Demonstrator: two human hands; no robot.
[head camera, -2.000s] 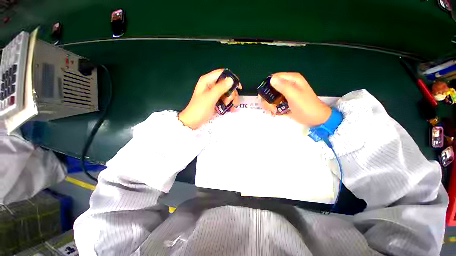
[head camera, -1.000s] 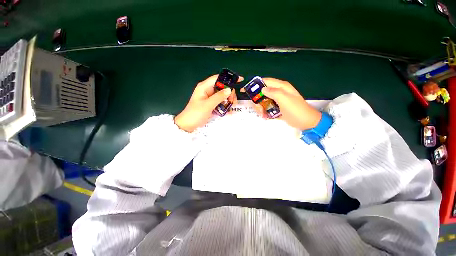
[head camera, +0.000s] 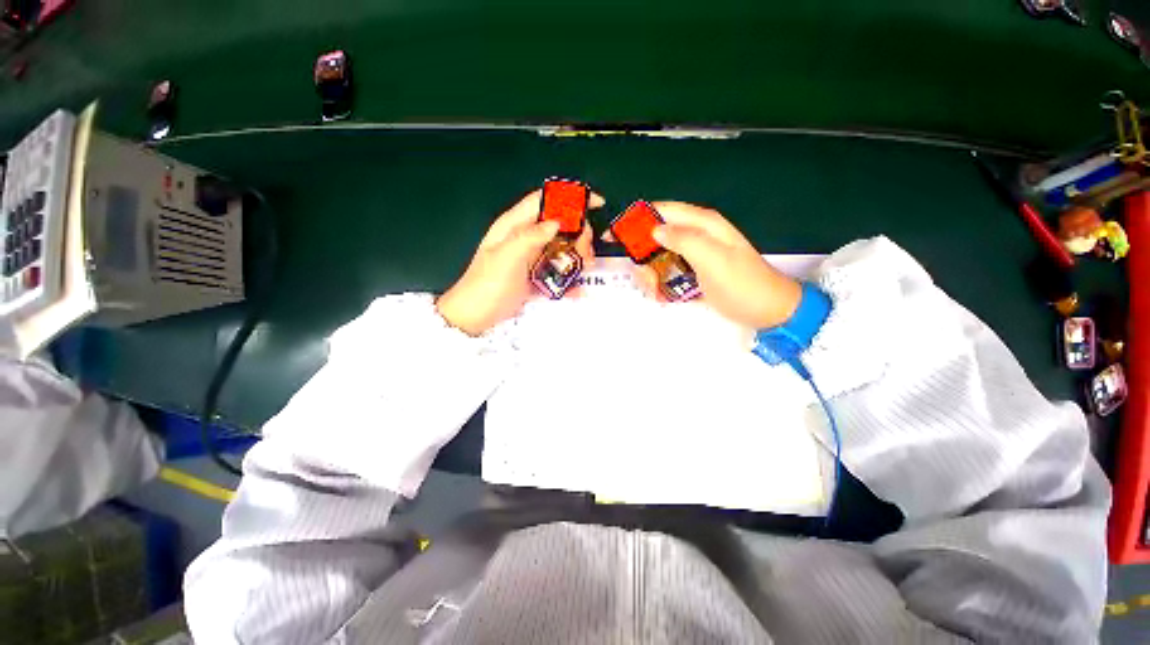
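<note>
My left hand (head camera: 502, 262) holds a smartwatch screen-and-board assembly (head camera: 565, 207), its screen lit red, thumb at the screen's lower edge. Its smaller circuit board (head camera: 556, 267) hangs below. My right hand (head camera: 725, 262) holds a second assembly (head camera: 637, 232), also lit red and tilted, thumb on its right edge, with its board (head camera: 676, 276) below. The two units are apart, over the top edge of the white record sheets (head camera: 656, 391). A blue antistatic wrist strap (head camera: 797, 323) is on my right wrist.
A beige vented box (head camera: 164, 233) and calculator (head camera: 32, 214) stand left, with a black cable. More units (head camera: 333, 83) lie across the bench. At right are a red pen (head camera: 1044, 234), a figurine (head camera: 1092, 232), two units (head camera: 1080, 343) and a red tray (head camera: 1131, 504). A person's sleeve (head camera: 69, 435) shows left.
Both screens have turned from dark menu-like displays to plain red. A moment earlier they were black and tilted; they now face up towards me. Both hands keep hold of their units.
</note>
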